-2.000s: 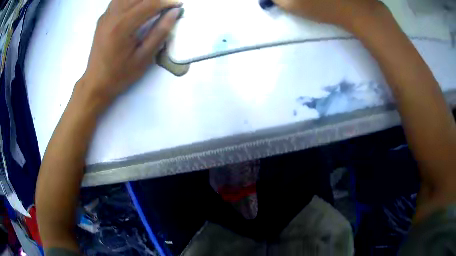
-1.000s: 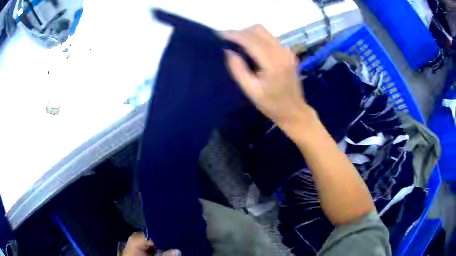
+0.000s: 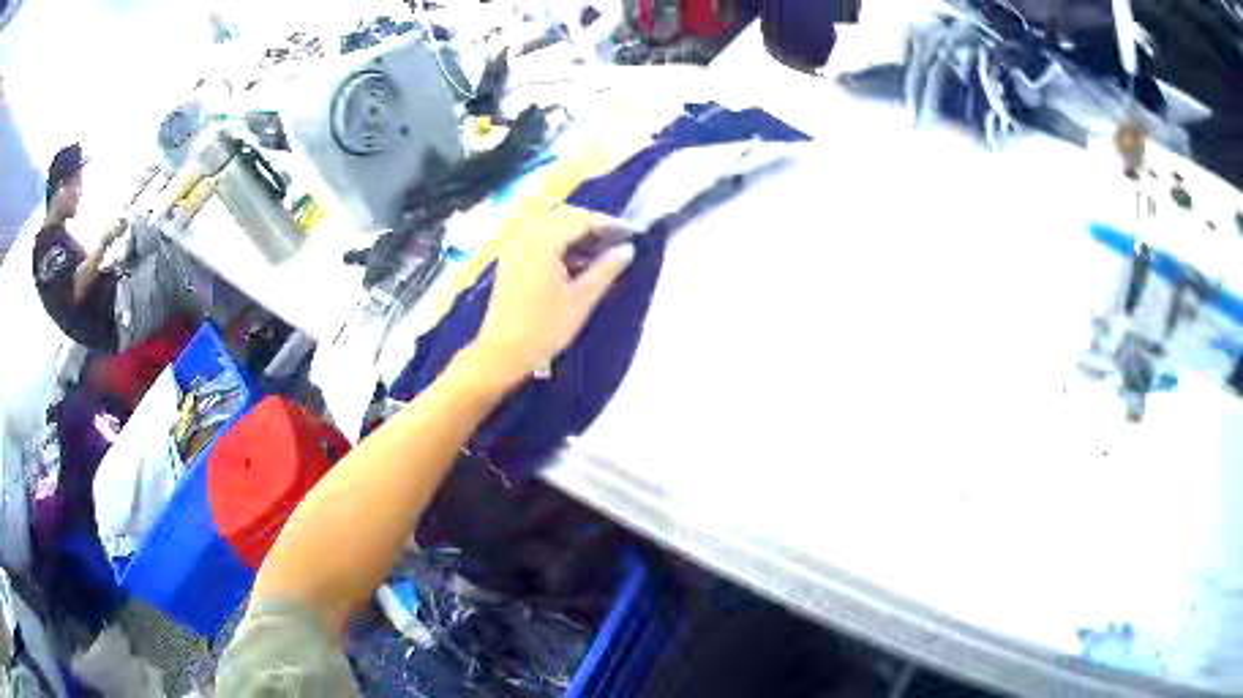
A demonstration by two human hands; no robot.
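Note:
My left hand (image 3: 552,293) reaches in from the lower left over the stack of navy pieces (image 3: 593,375) on the left part of the white table. Its thumb and fingers pinch the near end of a grey strip (image 3: 716,177) that lies over the navy fabric. The navy pieces hang slightly past the front table edge. My right hand is not in view. The sewing machine's needle area (image 3: 1134,361) shows at the right, blurred and overexposed.
The ribbed front edge (image 3: 736,545) runs to the lower right. Below left are a blue bin (image 3: 177,559), a red container (image 3: 266,477) and dark bundled pieces. A grey box (image 3: 375,130) stands behind the stack. A person (image 3: 75,259) is at the far left.
The view has swung left from the basket of dark pieces to the stack. The long navy piece that was held up is out of view. My left hand now grips at the stack; my right has left view.

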